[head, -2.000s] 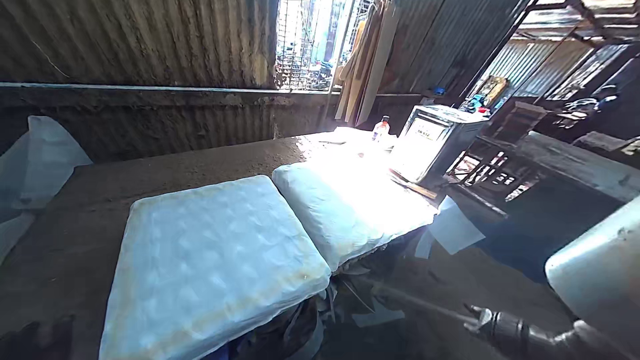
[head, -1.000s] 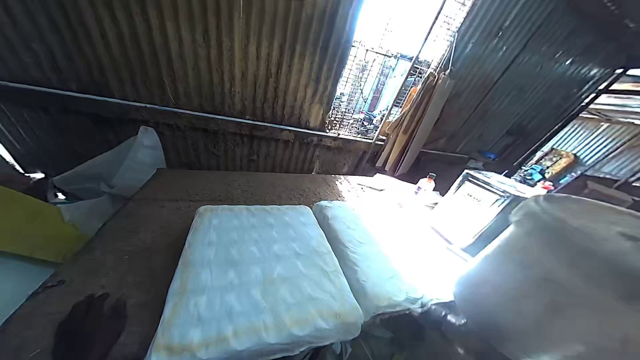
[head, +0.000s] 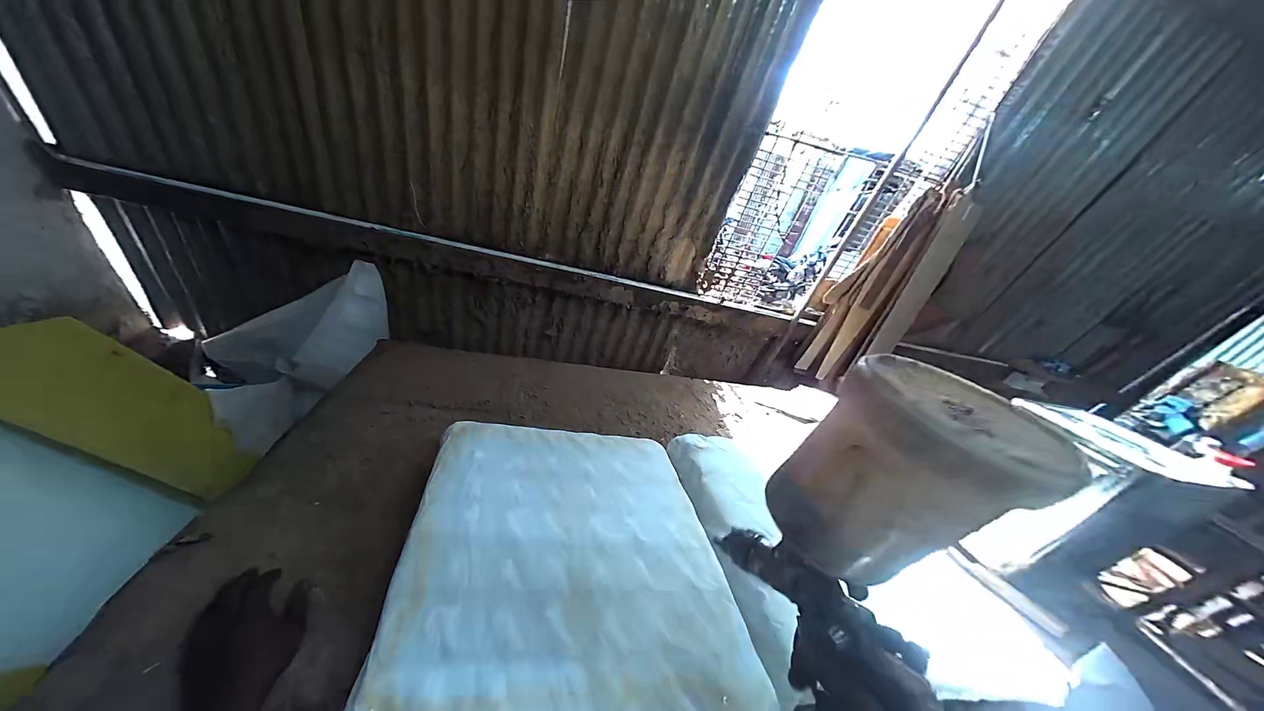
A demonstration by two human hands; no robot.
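Note:
A padded white cushion block (head: pixel 573 563) lies on the brown tabletop (head: pixel 346 444), with a second white cushion block (head: pixel 721 484) close along its right side. My left hand (head: pixel 245 637) is at the lower left over the tabletop, dark in shadow, fingers apart and nothing visible in it. At the lower right, my right hand (head: pixel 864 657) is shut on a dark tool with a nozzle-like tip, which looks like a spray gun. A large, stained, cylindrical container (head: pixel 918 464) stands tilted above that hand and hides part of the second block.
Yellow and pale blue sheets (head: pixel 109 405) jut in at the left, beside crumpled white sheeting (head: pixel 336 326). Corrugated metal wall (head: pixel 494 128) rises behind the table. Wooden strips (head: pixel 879 286) lean by the mesh window (head: pixel 770 227). Bright glare covers the table's right side.
My right hand, hidden a second ago, shows now below the container. The container has moved left, over the second block. My left hand stays low at the left. The view has swung left since two seconds ago.

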